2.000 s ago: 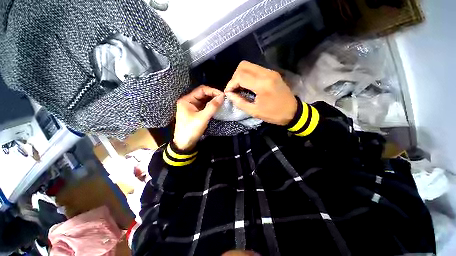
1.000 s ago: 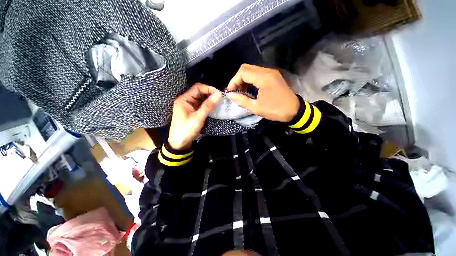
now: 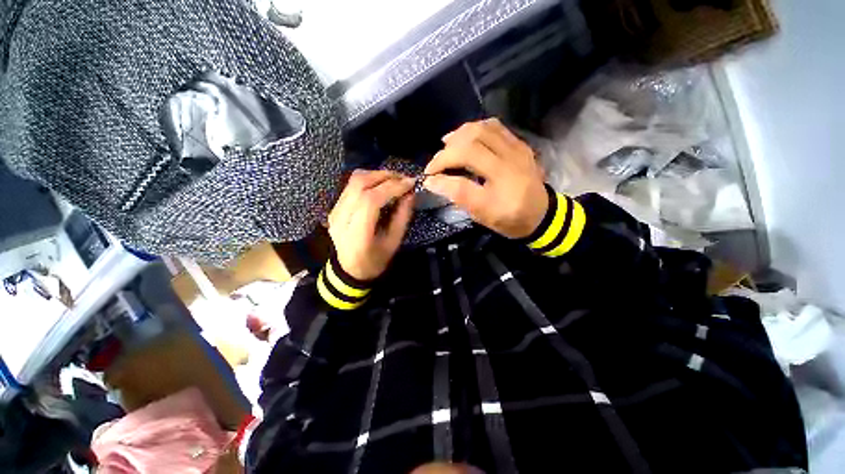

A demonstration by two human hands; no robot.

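Note:
A black-and-white tweed garment (image 3: 83,102) hangs bundled at the upper left, with shiny grey lining (image 3: 218,118) showing in an opening. A small tweed portion (image 3: 431,227) with a pale grey inner side (image 3: 445,209) lies between my hands at the lap. My left hand (image 3: 364,222) pinches its upper edge between thumb and finger. My right hand (image 3: 493,176) pinches the same edge right beside it; the fingertips nearly touch. I cannot tell any thread or tool at the fingertips.
A white table edge with a printed ruler (image 3: 417,57) runs above my hands. Plastic-wrapped material (image 3: 649,153) lies to the right, a cardboard box (image 3: 713,28) at the upper right. Pink cloth (image 3: 167,435) lies at the lower left, below a white surface (image 3: 65,301) at the left edge.
My left hand has turned, its fingers now more over the edge. The small tweed portion is tilted differently, with less of its pale inner side showing. My right hand has shifted slightly.

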